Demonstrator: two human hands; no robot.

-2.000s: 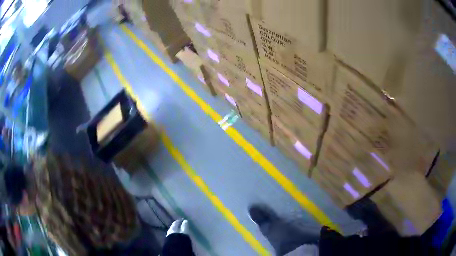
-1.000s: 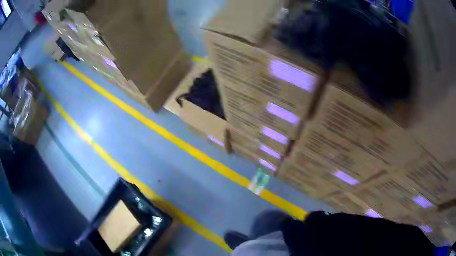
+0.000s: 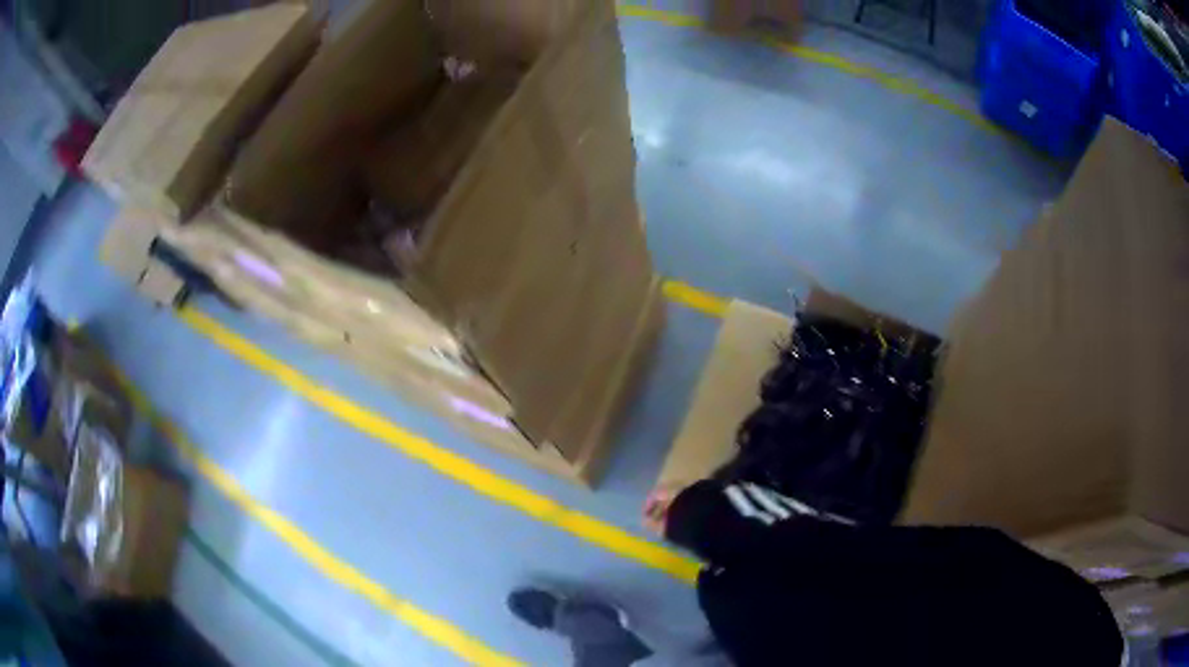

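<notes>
An open brown carton [image 3: 711,397] stands right of centre, filled with a heap of thin black parts [image 3: 835,417]. They look like cables, but blur hides their exact kind. My right arm, in a dark sleeve with white stripes, reaches in from the lower right. My right hand [image 3: 656,510] is small and blurred at the near left corner of the carton flap. Its fingers are mostly hidden, so I cannot tell if it grips the flap. My left hand is out of the picture.
A large open carton [image 3: 548,261] stands at upper left on stacked cartons. A tall cardboard flap [image 3: 1069,352] rises at right. Blue totes [image 3: 1039,78] stand at upper right. Yellow lane lines [image 3: 430,450] cross the grey floor. Wrapped goods and a carton [image 3: 144,534] are at left.
The view has moved forward and turned right. The black crate on the floor has left the picture. The carton of black parts is now nearer, and my right hand shows beside it.
</notes>
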